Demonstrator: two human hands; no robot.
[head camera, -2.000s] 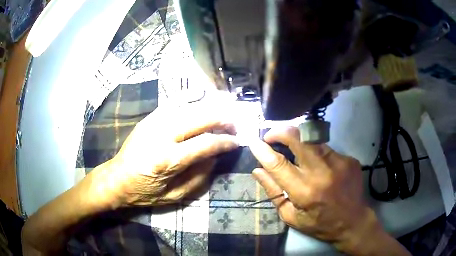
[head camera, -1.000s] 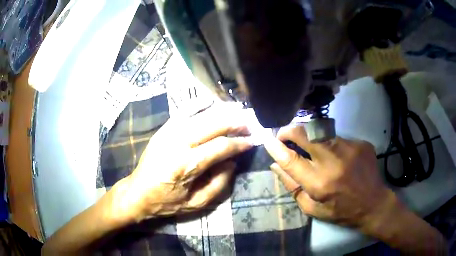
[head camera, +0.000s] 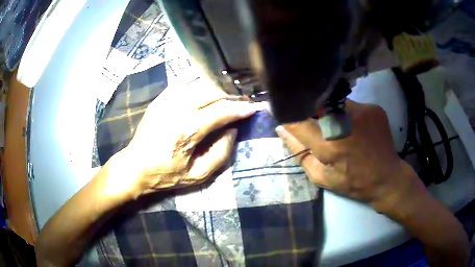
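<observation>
The plaid fabric panel (head camera: 278, 224) lies on the pale table under the sewing machine head (head camera: 297, 57), with dark and cream checks and small flower motifs. My left hand (head camera: 177, 141) lies on the fabric left of the needle area, fingertips pressing the cloth close to it. My right hand (head camera: 349, 151) is at the fabric's right edge under the machine head, fingers bent, with a thin pointed metal tool (head camera: 291, 157) held in it, its tip pointing left over the cloth. The needle and presser foot are hidden by the head and glare.
Black shears (head camera: 424, 135) lie on the table right of my right hand. A yellowish brush-like block (head camera: 415, 51) is at the upper right. A white elongated object (head camera: 49, 41) lies at the upper left, beside an orange-brown board (head camera: 18, 156).
My left fingers have moved up and straightened near the needle area. My right fingers have drawn slightly away from the left fingertips. More fabric shows below my hands, and the tool shows more clearly.
</observation>
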